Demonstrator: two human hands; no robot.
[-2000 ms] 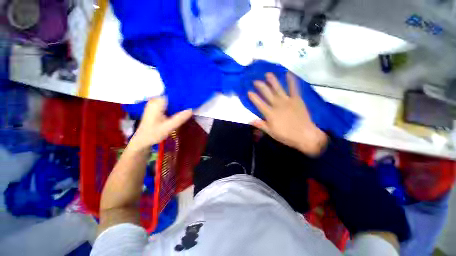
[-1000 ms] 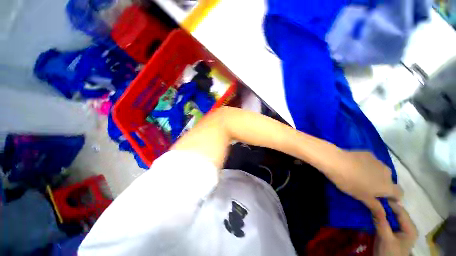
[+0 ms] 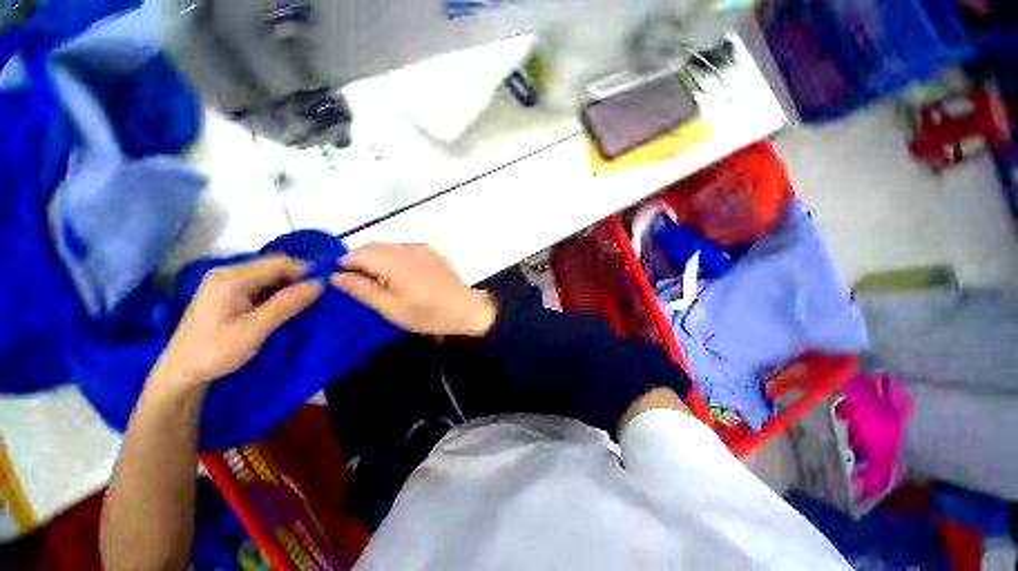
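Note:
A royal-blue garment piece (image 3: 262, 385) lies bunched over the table's front edge at the left and hangs toward my lap. My left hand (image 3: 232, 312) pinches its upper edge between thumb and fingers. My right hand (image 3: 413, 288) pinches the same edge just beside it, with the fingertips of both hands nearly touching. A light-blue fabric piece (image 3: 117, 212) lies on the royal-blue cloth at the far left. The sewing machine head (image 3: 380, 39) is above my hands; its needle area is blurred.
A smartphone (image 3: 639, 115) lies on a yellow card (image 3: 670, 143) at the table's right end. A red basket (image 3: 653, 312) below right holds light-blue garments (image 3: 770, 301). Another red basket (image 3: 240, 507) is below left. A pink item (image 3: 876, 429) is at right.
The view has swung to the right. My hands, spread apart on the cloth two seconds ago, are now together at its edge. The phone and right-hand basket show fully.

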